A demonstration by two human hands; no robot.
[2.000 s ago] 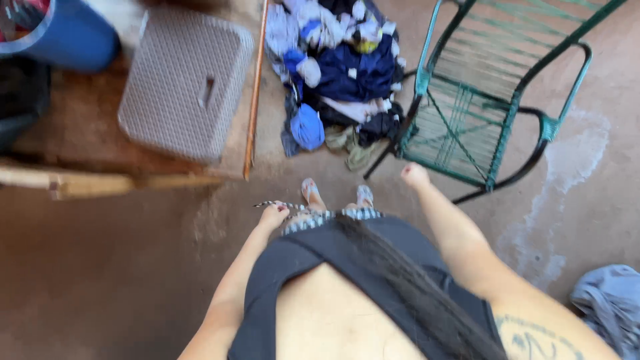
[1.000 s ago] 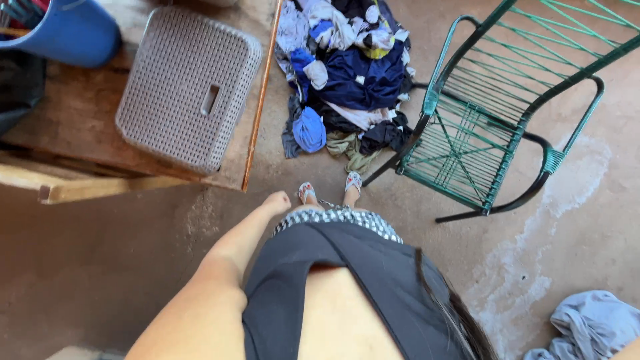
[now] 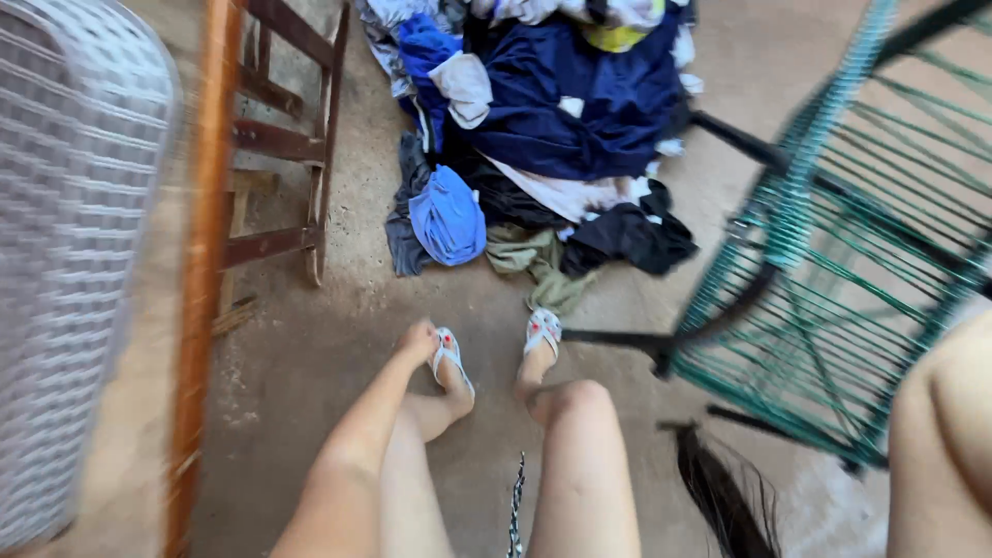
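Note:
My left hand [image 3: 420, 341] hangs low beside the flip-flop [image 3: 451, 358] on my left foot; its fingers look curled, and nothing is plainly seen in them. Only my right upper arm shows at the right edge, near the green cord chair [image 3: 837, 310]; my right hand is out of view. A pile of clothes lies on the floor in front of my feet, with a navy garment [image 3: 573, 93], a bundled blue cloth [image 3: 448, 217], an olive cloth [image 3: 535, 260] and a black garment [image 3: 632, 236]. A patterned drawstring [image 3: 516, 504] dangles between my legs.
At the left, a woven-textured plastic lid or box [image 3: 70, 271] sits by a wooden table edge [image 3: 203, 279]. Beyond this edge stands a dark wooden chair or rack [image 3: 279, 143]. One black leg of the cord chair [image 3: 620, 338] reaches close to my right foot.
The view has dropped nearer to the floor and the clothes. My legs now show bent below me. My left hand has gone down beside my left foot.

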